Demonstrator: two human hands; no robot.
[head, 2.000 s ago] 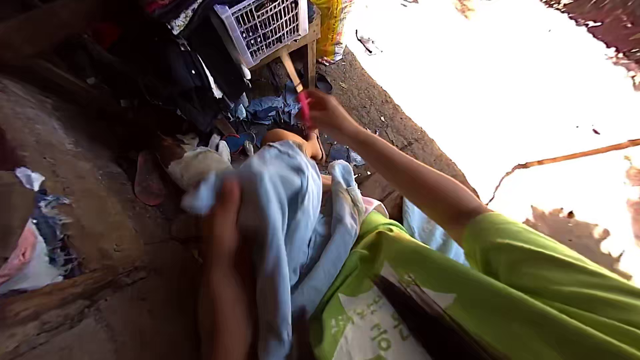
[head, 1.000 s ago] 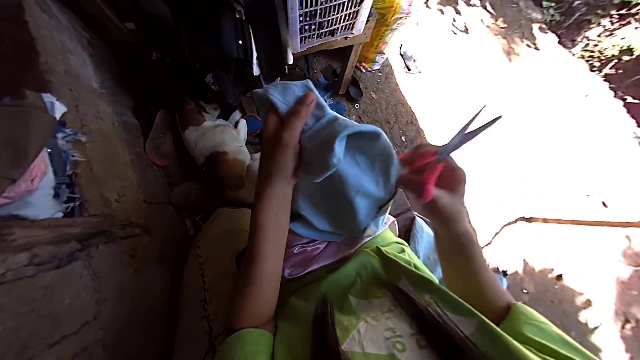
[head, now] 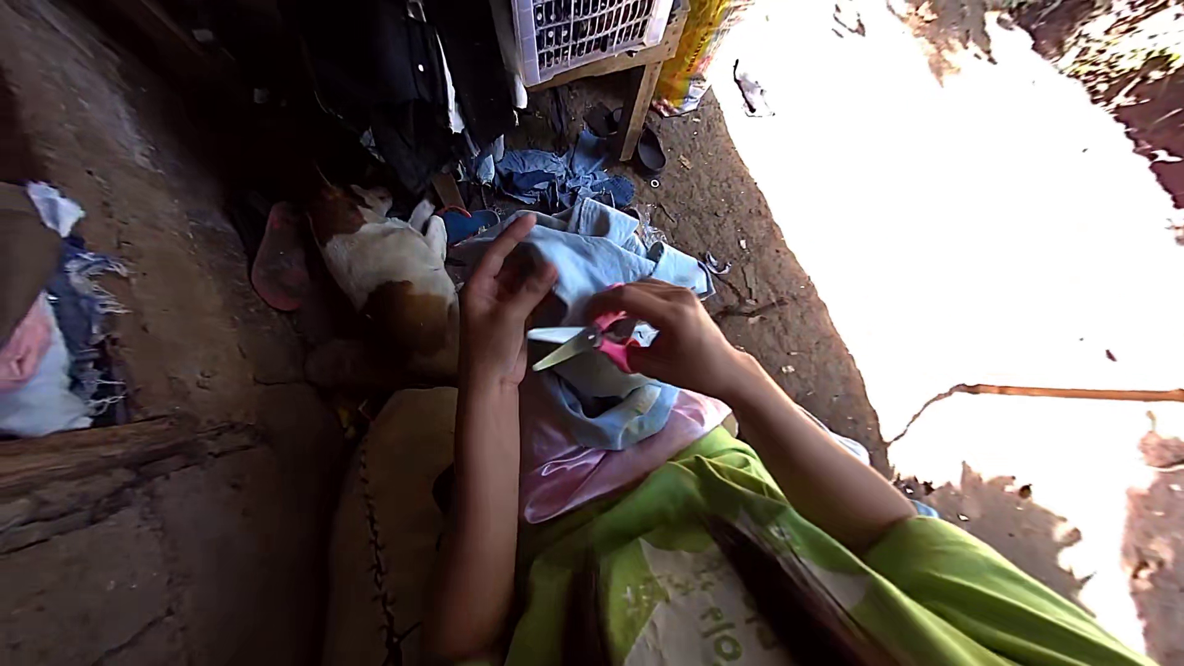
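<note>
Pink-handled scissors point(head: 592, 342) are in my right hand point(head: 680, 342), their blades parted and pointing left toward my left wrist. My left hand point(head: 504, 301) is raised with its fingers apart, over the left part of a light blue cloth garment point(head: 592, 250). The garment spreads across my lap and beyond my hands, partly hidden behind them. Beneath it lies a pink satiny cloth point(head: 573, 476). Whether my left fingers touch the garment cannot be told.
A white and brown dog point(head: 393, 264) lies at the left beside a reddish slipper point(head: 280, 259). Denim scraps point(head: 555, 176) lie on the ground ahead, near a wooden stand point(head: 638, 111) under a white plastic crate point(head: 592, 37). Cloth scraps point(head: 42, 370) are at far left.
One second ago my left hand held the blue garment up; it has let go, and the garment now lies spread low. The scissors, pointing up and right then, now point left, nearer my left hand.
</note>
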